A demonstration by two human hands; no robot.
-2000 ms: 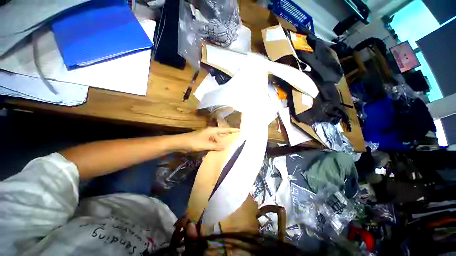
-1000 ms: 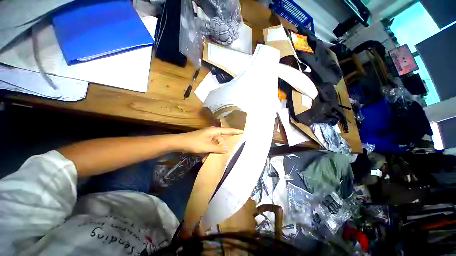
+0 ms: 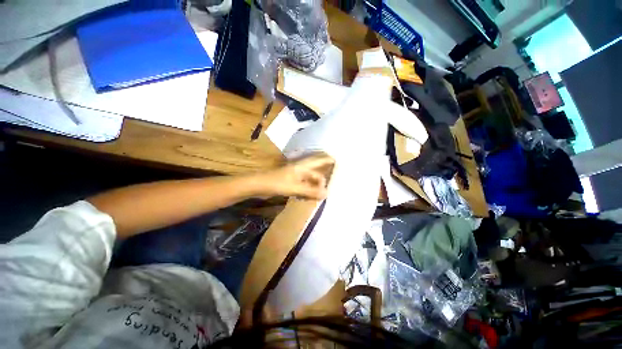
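Note:
My left hand (image 3: 310,176), bare, reaches in from the left and grips the edge of a long white paper pattern piece (image 3: 354,146) at the table edge. The lower part of the paper hangs past the edge towards the bottom of the picture. A curved tan-brown card (image 3: 273,249) lies beside it. A long dark blade (image 3: 294,262), seemingly of shears, lies between the card and the white paper. The blade's handle end is hidden by dark blurred strands at the bottom. My right hand cannot be made out clearly there.
A blue folder (image 3: 143,46) and white sheets lie at the left of the wooden table (image 3: 191,146). Behind are a black case (image 3: 235,58), clear plastic bag (image 3: 297,34), dark fabric (image 3: 440,102) and blue basket (image 3: 395,31). Plastic-bagged items (image 3: 436,290) lie at lower right.
The white paper has turned and shifted a little to the right, and its lower part now looks broader. My left hand has moved slightly up and changed its grip on the edge.

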